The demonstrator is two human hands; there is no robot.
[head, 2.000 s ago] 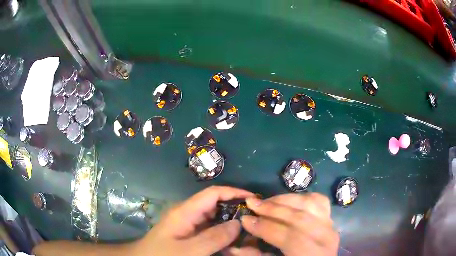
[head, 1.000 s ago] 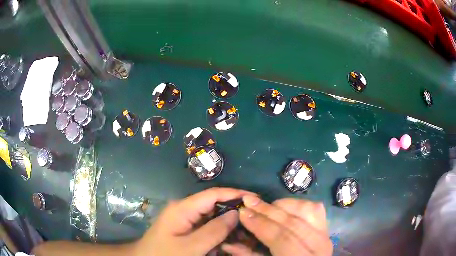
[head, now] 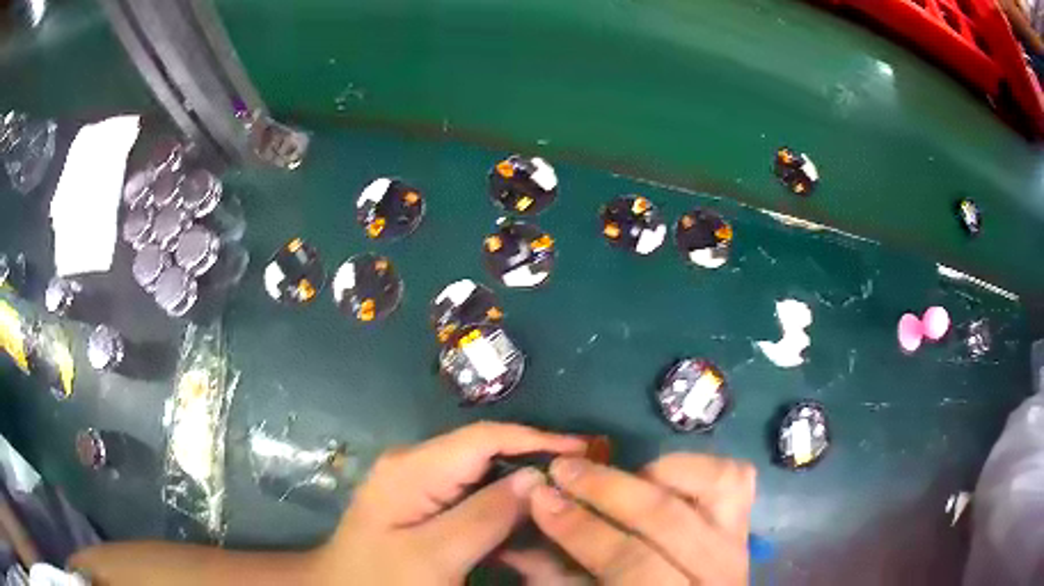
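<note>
My left hand [head: 441, 504] and my right hand [head: 647, 515] are together at the bottom centre, fingers closed around a small dark part [head: 500, 467], mostly hidden; it may be a watch body. A bit of orange-brown shows behind the fingertips. Above my hands a watch body [head: 482, 364] with a white rectangle touches a display module [head: 464, 307]. Two more watch bodies, one [head: 693, 394] and another at its right [head: 801, 435], lie right of it. Several display modules, such as one [head: 521, 253], lie face down beyond.
Stacked grey discs [head: 172, 235] and a white paper slip [head: 94, 195] lie at left, near a clear plastic strip [head: 197, 435]. White scraps [head: 788, 333] and a pink double-disc [head: 923, 329] lie at right. A green belt [head: 595, 80] carries two round parts. A red tray [head: 967, 52] stands top right.
The two round parts on the belt have moved left. The fingertips have closed further over the dark part, which shows less. The view has shifted slightly.
</note>
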